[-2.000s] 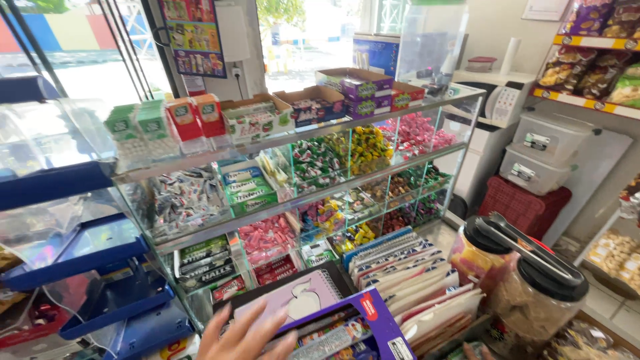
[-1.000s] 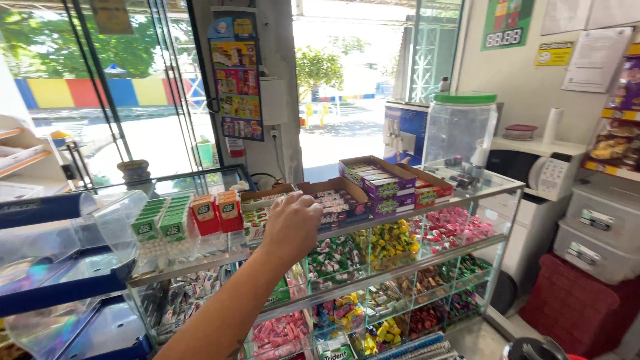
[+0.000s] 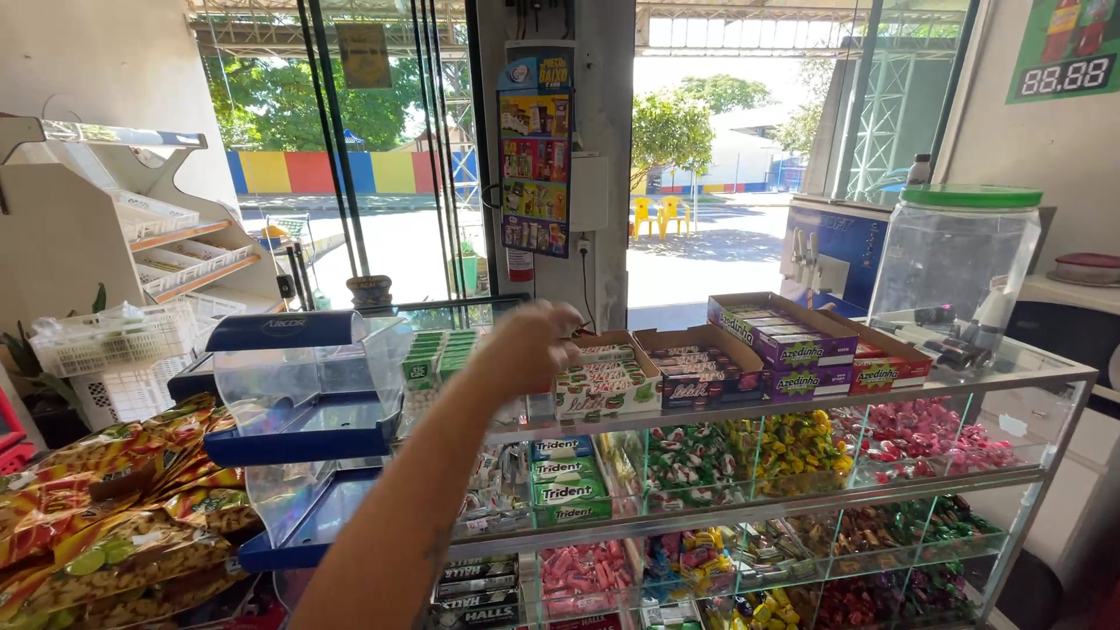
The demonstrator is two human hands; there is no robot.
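Note:
My left hand (image 3: 529,350), blurred by motion, reaches over the glass display counter (image 3: 761,509), in front of the open box of white and green candy packs (image 3: 608,385). Its fingers are bent, and a small dark reddish thing (image 3: 584,331) shows at the fingertips; whether it is held cannot be told. Left of the hand stand green-and-white Tic Tac packs (image 3: 422,367). To its right are a dark box of candy packs (image 3: 700,372), purple Azedinha boxes (image 3: 805,354) and a red Azedinha box (image 3: 888,367). My right hand is out of view.
A clear dispenser with blue trays (image 3: 297,442) stands left of the forearm, beside piled snack bags (image 3: 114,516). A large clear jar with a green lid (image 3: 958,262) stands at the counter's right. Wrapped candies and Trident gum (image 3: 564,490) fill the glass compartments below.
The view has swung up and left from the lower shelves and envelopes. My left hand, low and spread two seconds ago, was over the candy boxes one second ago and is now at their left end.

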